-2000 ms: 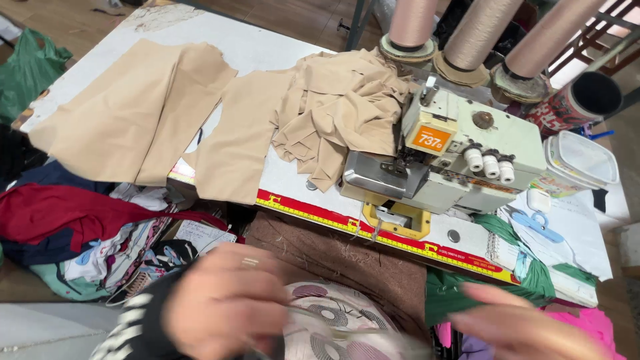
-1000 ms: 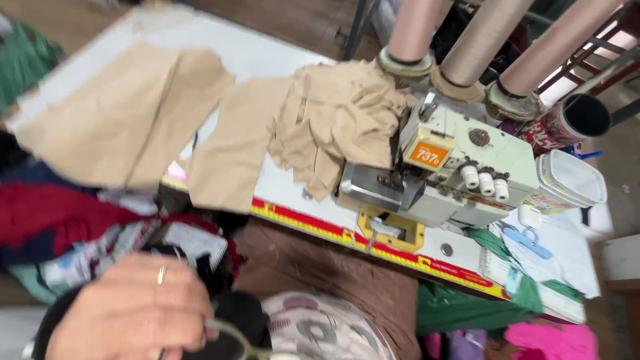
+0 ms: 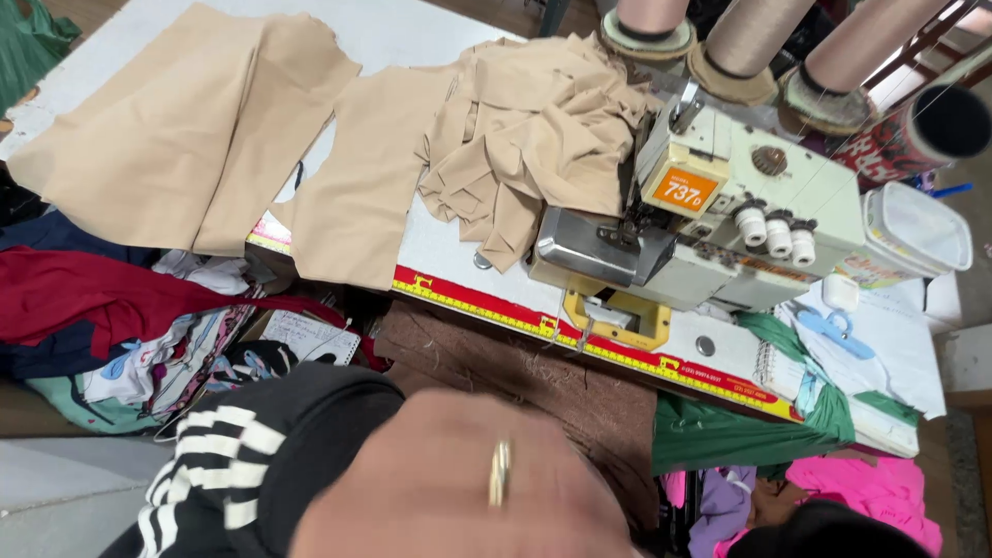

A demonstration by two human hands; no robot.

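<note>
My left hand (image 3: 465, 488), blurred and close to the camera, shows its back and a ring; its fingertips are hidden, so whether it holds anything cannot be made out. A black sleeve with white marks covers that wrist. My right hand is out of view; a dark shape, perhaps a sleeve, shows at the bottom right. Beyond my left hand stands an overlock sewing machine (image 3: 744, 194) on a white table. Against its left side lies a crumpled heap of beige fabric (image 3: 535, 132). Flat beige cut pieces (image 3: 178, 132) lie farther left.
Thread cones (image 3: 752, 39) stand behind the machine. To its right are a plastic tub (image 3: 914, 225), a blue clip (image 3: 837, 333) and a spiral notebook. A measuring tape strip (image 3: 496, 310) runs along the table edge. Piled clothes (image 3: 101, 310) lie at left, pink fabric (image 3: 876, 496) below right.
My left hand has moved right since one second ago, when it held what looked like glasses. My right hand, visible two seconds ago at the lower right, has left the view.
</note>
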